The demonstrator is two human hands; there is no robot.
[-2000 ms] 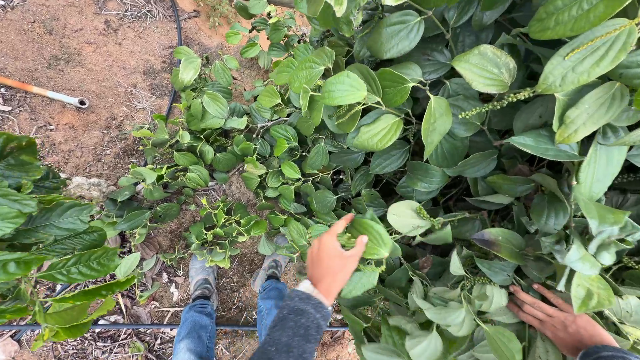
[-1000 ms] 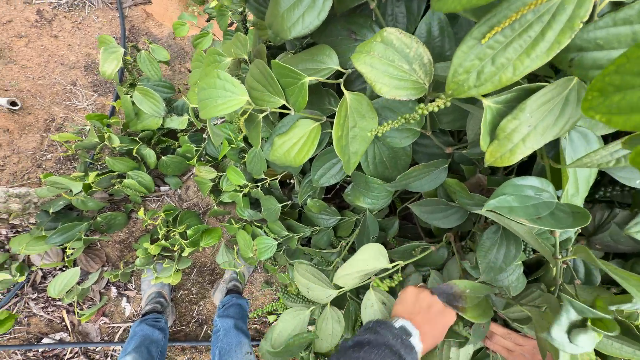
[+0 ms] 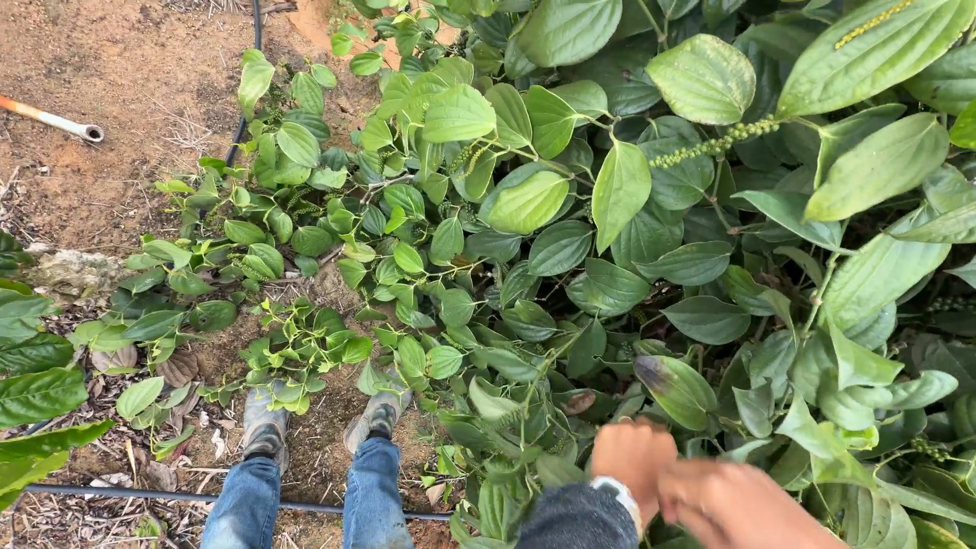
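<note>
My left hand, with a dark sleeve and a white band at the wrist, is low in the foliage of a pepper vine. My right hand is close beside it on the right, its fingers near or against the left hand; both are blurred. The leaves and my hands' own backs hide what the fingers hold, if anything. Just above them is a leaf with a dark, purplish tip. A long spike of green peppercorns hangs among the upper leaves.
My booted feet stand on soil and leaf litter. A black hose crosses by my legs, another runs behind the vine. An orange and white pole lies on bare soil at left, above a broad-leaved plant.
Two seconds ago my left hand was at a leaf left of the right hand, fingers spread. It has moved right and down, and the two hands are now close together.
</note>
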